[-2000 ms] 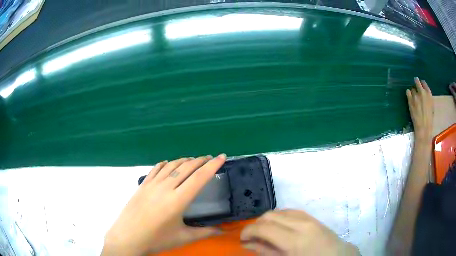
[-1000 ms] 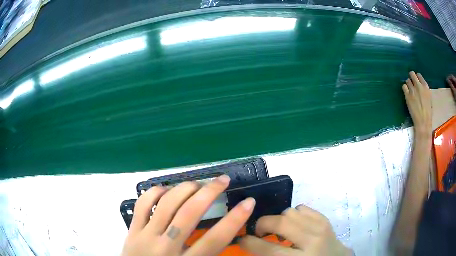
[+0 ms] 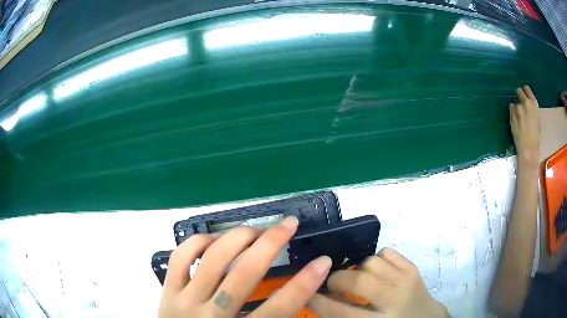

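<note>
A black phone middle frame [image 3: 336,243] is held tilted on edge over the orange parts tray [image 3: 267,290]. My left hand [image 3: 230,273] holds it, fingers spread across its window. My right hand [image 3: 379,286] is at its lower right edge, fingers bent together; whether they pinch a side key is hidden. A second black frame [image 3: 320,208] lies flat on the white bench covering [image 3: 429,230], just behind the held one. The tray is mostly covered by my hands and the frame.
The green conveyor belt [image 3: 248,143] runs across beyond the bench. At the right, another person's arm [image 3: 525,186] reaches to the belt edge, beside a cardboard piece [image 3: 553,133] and a second orange tray [image 3: 555,199]. A carton edge [image 3: 25,40] shows at the far left.
The held frame has been raised and tilted on edge, uncovering the flat frame behind it, and lately shifted slightly right with my hands. A pale mark on the belt has moved left.
</note>
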